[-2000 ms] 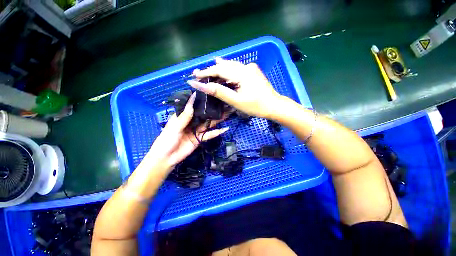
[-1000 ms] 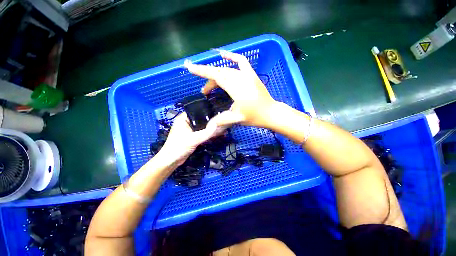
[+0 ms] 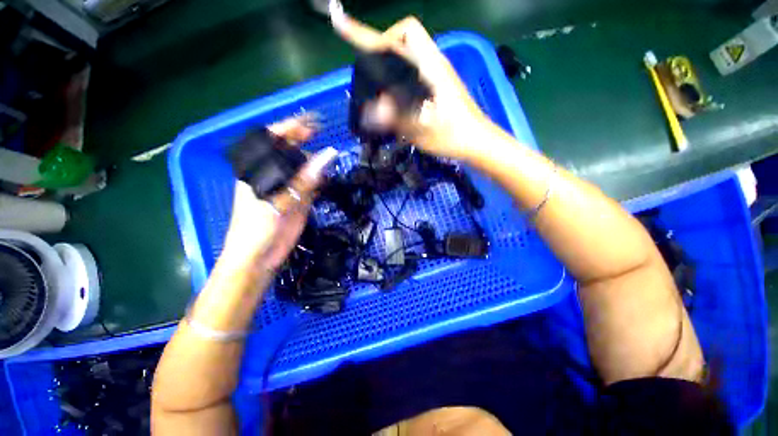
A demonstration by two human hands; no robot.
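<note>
My left hand (image 3: 277, 204) holds a black power adapter (image 3: 263, 160) above the left part of the blue perforated basket (image 3: 426, 308). My right hand (image 3: 435, 102) holds another black adapter (image 3: 386, 83) above the basket's back side, one finger pointing up and away. Both hands and both blocks are blurred, so pins and labels cannot be made out. Several black adapters with thin cords (image 3: 322, 285) lie in the basket under the hands. One block (image 3: 467, 246) lies apart at the right of the basket floor.
Solid blue bins with black adapters stand at lower left (image 3: 107, 387) and lower right (image 3: 725, 281). A white desk fan (image 3: 75, 285) and a green object (image 3: 65, 167) are at left. A yellow stick (image 3: 667, 102), a small yellow and dark item (image 3: 685, 88) and a warning-labelled box (image 3: 744, 51) are at right.
The hands were together over the basket's middle with the black blocks. Now they are apart, my left hand further left, my right hand higher, each with a block.
</note>
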